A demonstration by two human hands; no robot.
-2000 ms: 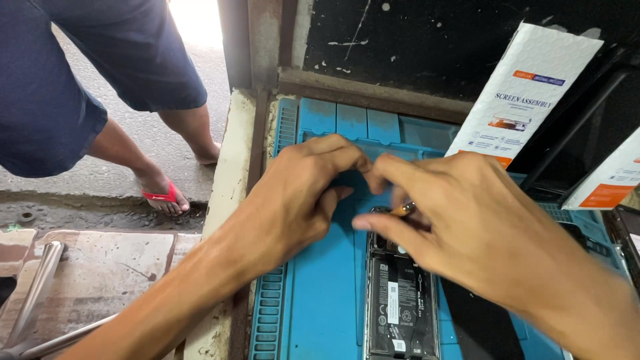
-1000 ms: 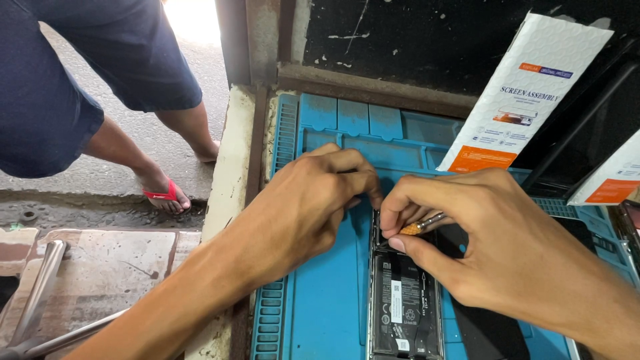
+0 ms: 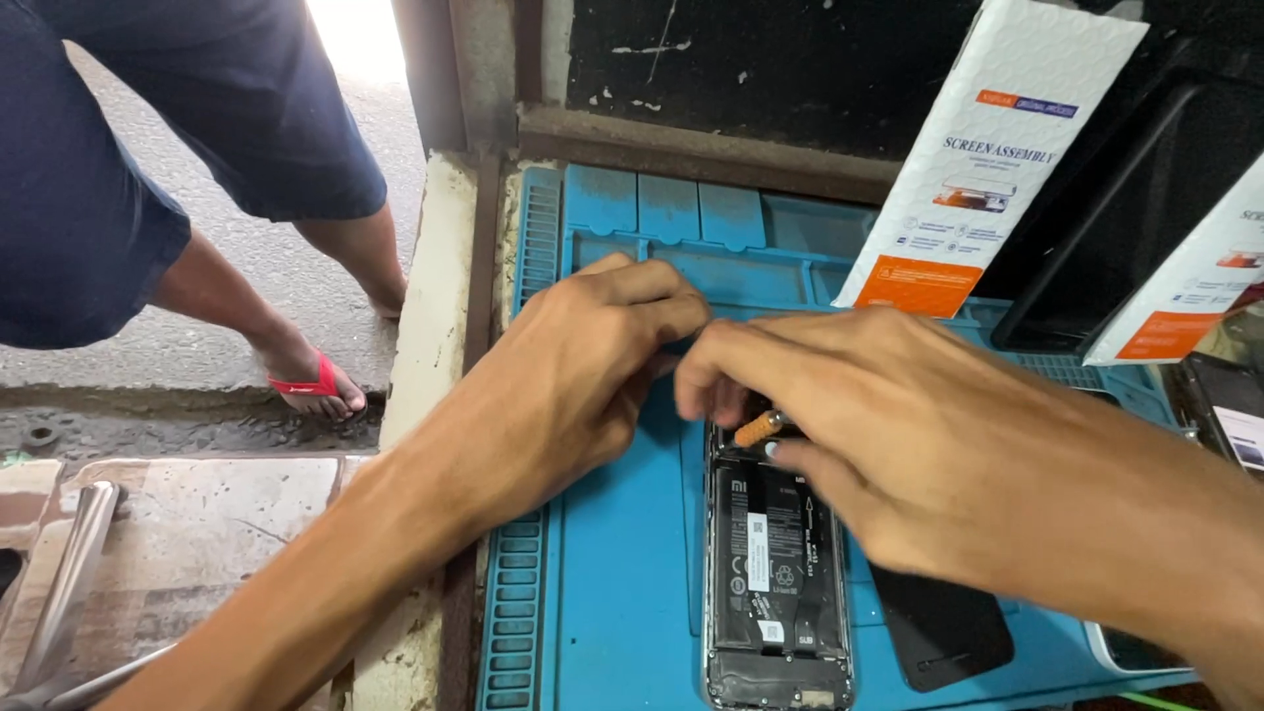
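Observation:
An opened smartphone [image 3: 780,592] lies on a blue silicone repair mat [image 3: 617,592], its battery and inner parts showing. Over its upper end is my right hand [image 3: 879,425], with a small tool with a ribbed orange handle [image 3: 759,429] held among its fingers; the tool's tip is hidden. My left hand [image 3: 592,365] is at the phone's upper left, its fingers bent and close to those of the right. Whether its fingertips hold anything cannot be seen. Right of the phone, partly under my right forearm, lies a dark phone back cover [image 3: 938,627].
White and orange screen packets [image 3: 987,168] lean at the back right beside a black tray [image 3: 1096,207]. Other phones [image 3: 1224,405] lie at the right edge. A person in dark shorts [image 3: 247,109] stands at the left beyond the ledge [image 3: 430,296]. A metal tube [image 3: 74,573] is lower left.
My left hand has moved slightly up and away from the phone's top edge, where it was one second ago. The orange-handled tool has stayed in my right hand and now points differently.

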